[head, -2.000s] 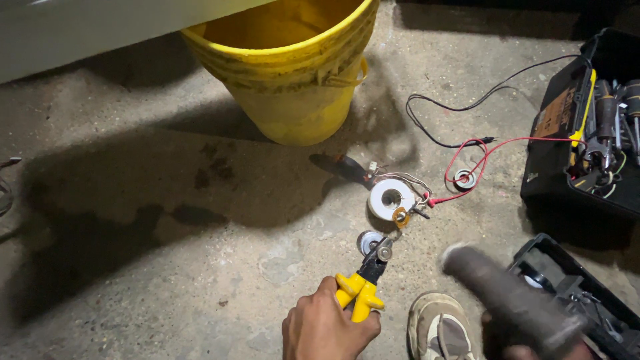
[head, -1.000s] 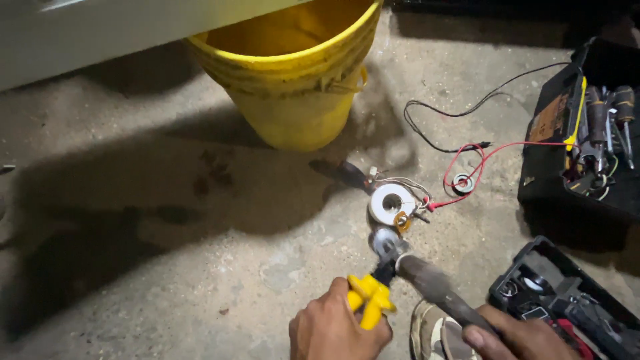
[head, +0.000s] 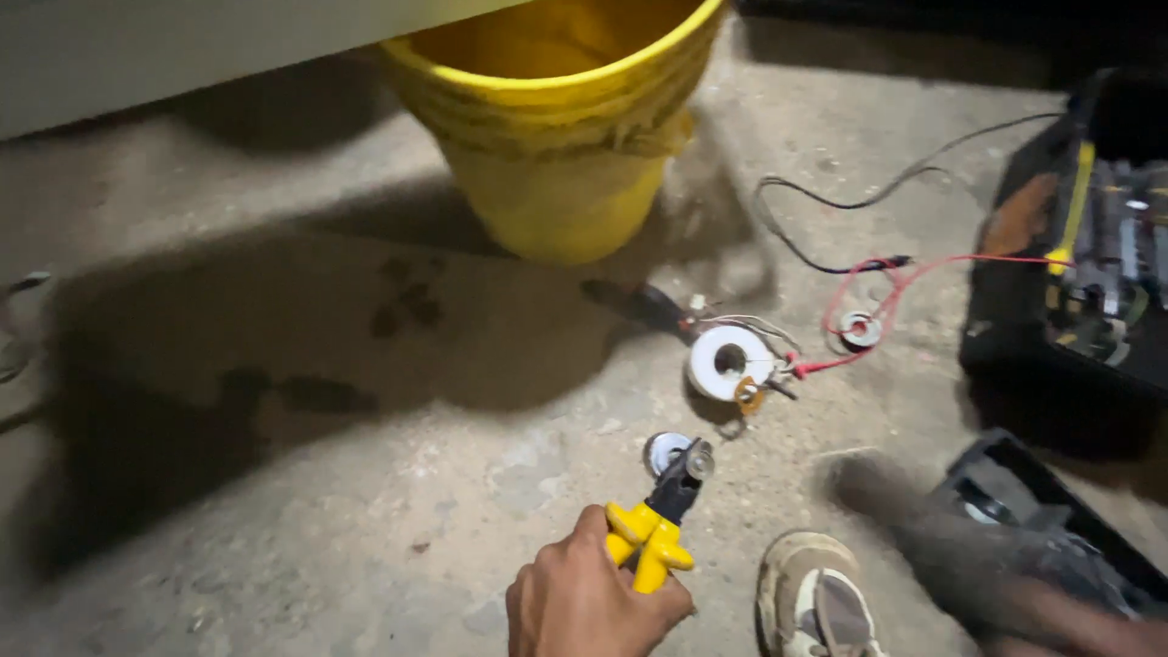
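Note:
My left hand (head: 593, 584) grips the yellow handles of a pair of pliers (head: 675, 488), whose dark jaws point up over the floor. A small round metal part (head: 668, 453) shows just behind the jaws. At the lower right my right hand (head: 1077, 611), blurred, holds a dark cylindrical tool (head: 912, 538), hammer-like, away from the pliers. Beyond the jaws lies a white ring-shaped coil (head: 730, 363) with thin wires, an orange-brown tab (head: 749, 396) and a red test lead (head: 835, 365) at its side. A dark-handled tool (head: 652, 306) lies behind the coil.
A yellow bucket (head: 566, 173) stands at the top centre under a pale panel (head: 182, 55). On the right are a black toolbox (head: 1013, 301) with tools and an open black case (head: 995, 447). A small metal ring (head: 860, 329), a black cable (head: 867, 203) and a shoe (head: 817, 602) are on the floor.
The dark cylindrical tool was at the pliers' head a second ago and has moved away to the right with my right hand. My left hand still holds the pliers.

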